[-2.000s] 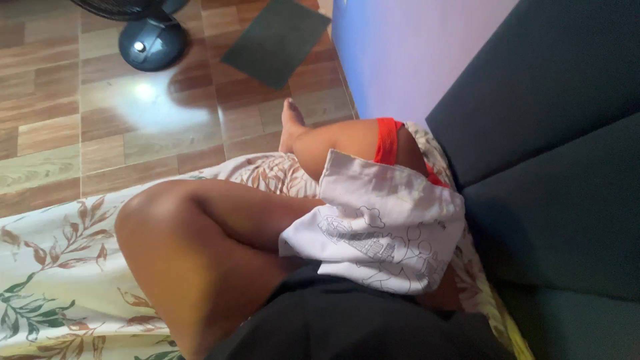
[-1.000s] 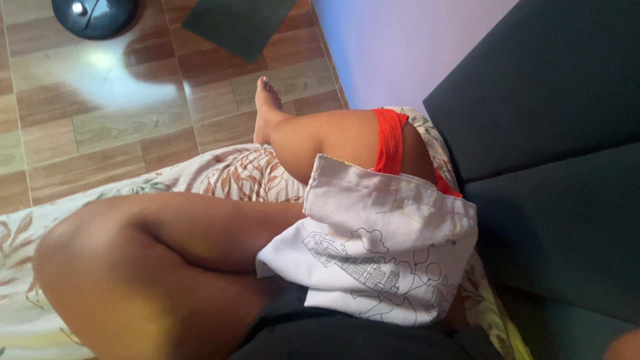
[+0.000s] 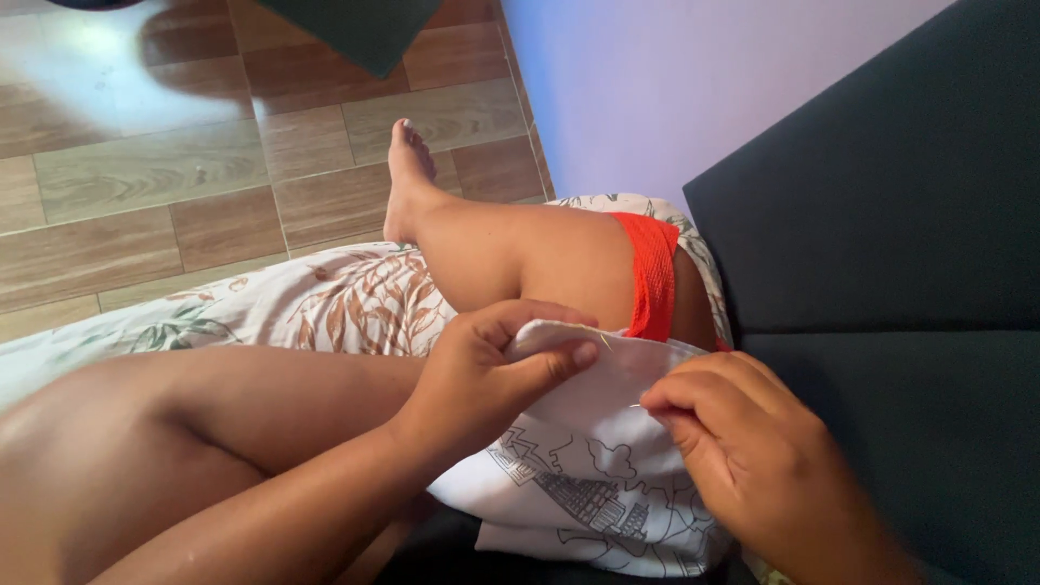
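A white cloth (image 3: 601, 496) with black line drawings lies over my lap. My left hand (image 3: 504, 366) pinches its upper edge between thumb and fingers, and a short yellow thread (image 3: 606, 341) shows at that edge beside the thumb tip. To the right of it, my right hand (image 3: 723, 422) holds a thin, light, needle-like item (image 3: 634, 405) between thumb and forefinger, its tip pointing left in front of the cloth. Most of that item is hidden by the fingers.
My legs rest on a leaf-patterned sheet (image 3: 349, 284), with a red knitted band (image 3: 652, 276) across one thigh. A dark padded panel (image 3: 877, 244) stands at the right by a pale wall (image 3: 650, 89). A dark mat (image 3: 366, 32) lies on the wood-look floor (image 3: 219, 219).
Both my hands have come into view over the cloth. My left hand has taken hold of its upper edge, which is now lifted. The view has shifted toward the lap.
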